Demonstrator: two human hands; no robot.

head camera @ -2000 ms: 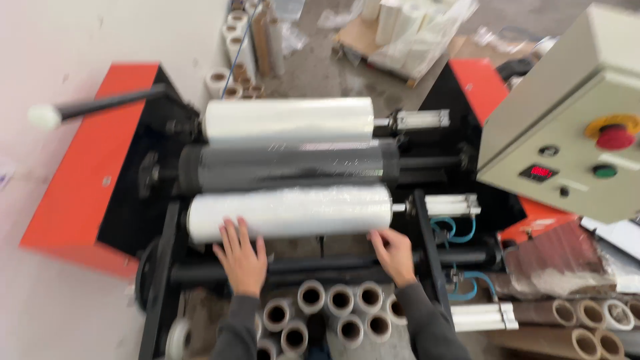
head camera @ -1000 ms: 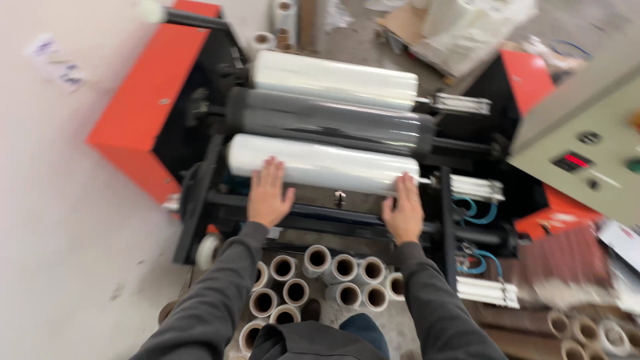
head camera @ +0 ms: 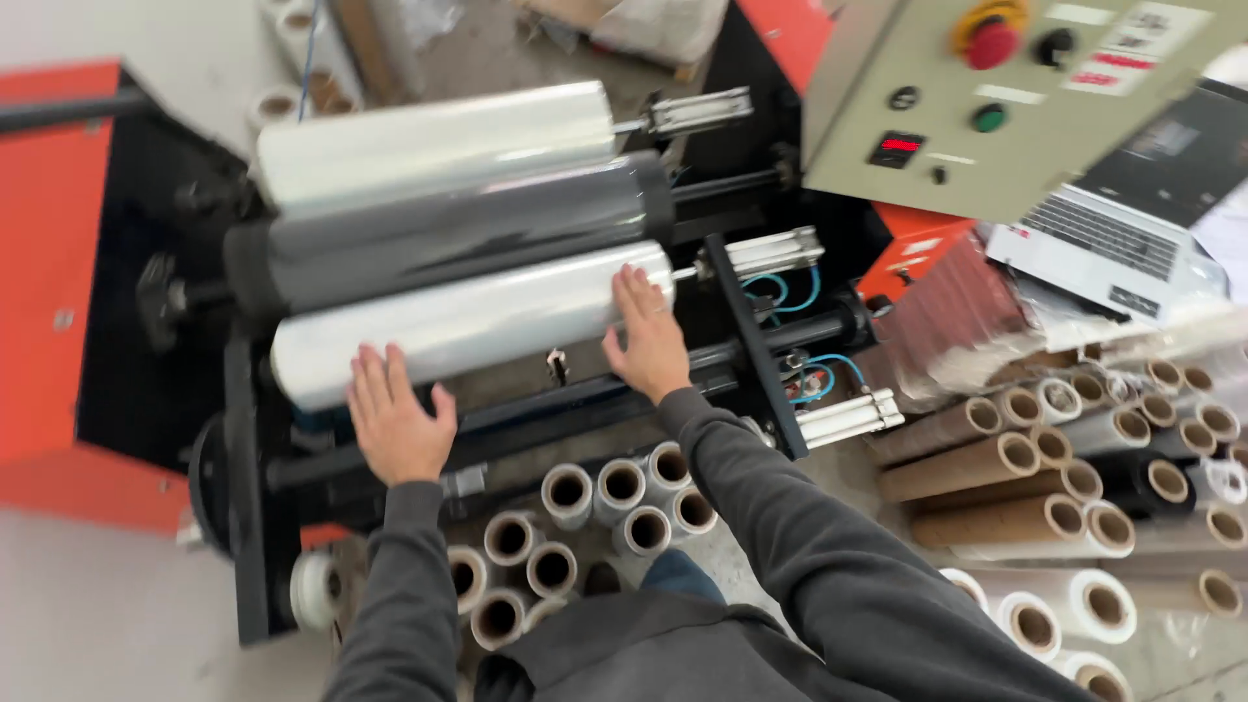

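Both palms rest flat against the front roll of clear plastic film (head camera: 487, 312), which lies in a winding machine. My left hand (head camera: 398, 419) touches the roll near its left end, fingers apart. Toward the right end, my right hand (head camera: 645, 331) lies on the film with its thumb spread. Directly behind is a dark rubber roller (head camera: 458, 229), and beyond that a second film roll (head camera: 439, 141). A black bar (head camera: 556, 390) runs below the front roll. Neither hand is closed around anything.
A control box (head camera: 936, 107) with a red stop button stands at the upper right, near a laptop (head camera: 1102, 244). Film rolls with cardboard cores (head camera: 621, 486) stand upright by my legs. More cores (head camera: 1014, 468) lie at the right. Pneumatic cylinders (head camera: 770, 253) sit beside the frame.
My left hand has stayed near the left part of the front roll. My right hand, at the roll's lower edge two seconds ago, now lies flat higher on it. The view has shifted and tilted.
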